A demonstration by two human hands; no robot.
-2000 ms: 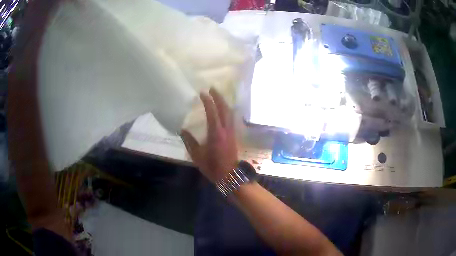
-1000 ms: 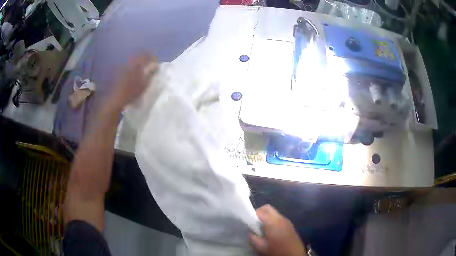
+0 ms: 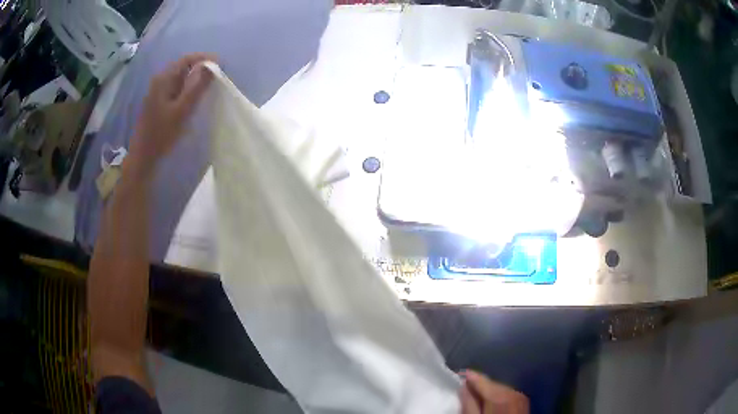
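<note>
A white garment piece [image 3: 299,267] is stretched diagonally between my two hands, from the upper left to the lower right, over the table's front edge. My left hand [image 3: 180,89] holds its upper corner above the grey-lilac cloth cover [image 3: 235,48]. My right hand [image 3: 492,396], partly cut off by the bottom edge, holds its lower end. Under and behind the piece, more white cloth [image 3: 194,218] lies on the cream table [image 3: 647,279]. The lower end of the piece runs out of the frame.
The blue-headed sewing machine [image 3: 587,81] stands at the right, its needle area lost in lamp glare. A bright blue plate [image 3: 492,263] is at the table's front. White strips [image 3: 93,36] hang at the upper left. Yellow rails [image 3: 61,323] are at the lower left.
My left hand has moved up and left, and my right hand down and right, pulling the piece taut. Two seconds ago my right hand was spread flat over the cloth; now it grips an end.
</note>
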